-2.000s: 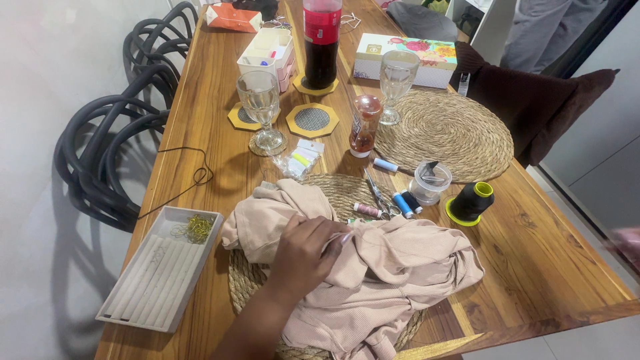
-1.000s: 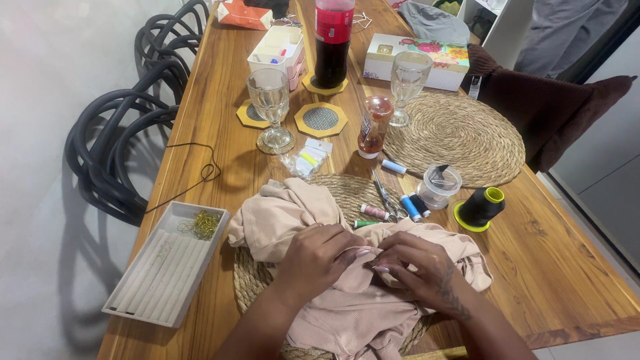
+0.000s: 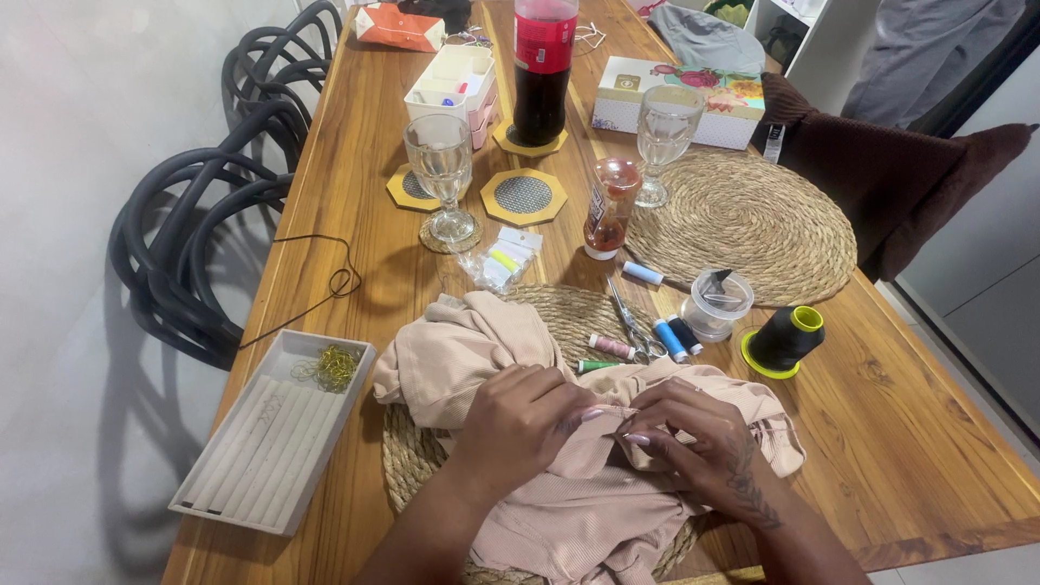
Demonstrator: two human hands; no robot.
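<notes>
A pale pink ribbed fabric garment (image 3: 569, 520) lies bunched on a woven round placemat (image 3: 402, 455). My left hand (image 3: 524, 422) pinches a folded edge of it. Close to its right, my right hand (image 3: 695, 435) grips the same edge between thumb and fingers; whether a needle is there cannot be seen. Just beyond the cloth are small scissors (image 3: 630, 321), a pink thread spool (image 3: 611, 347), a green spool (image 3: 597, 366), a blue spool (image 3: 670, 340) and a dark spool (image 3: 685, 334). A black thread cone (image 3: 784, 341) stands to the right, beside a clear round container (image 3: 718, 305).
A grey jewellery tray (image 3: 272, 439) lies at left. Farther back stand two glass goblets (image 3: 439, 166) (image 3: 668, 130), a small reddish glass (image 3: 611, 207), a cola bottle (image 3: 542, 81) and a floral box (image 3: 678, 97). A brown cloth (image 3: 886, 171) hangs at the right edge.
Two seconds ago only my left hand showed on the cloth. My right hand has come in from the right and now holds the fabric beside it.
</notes>
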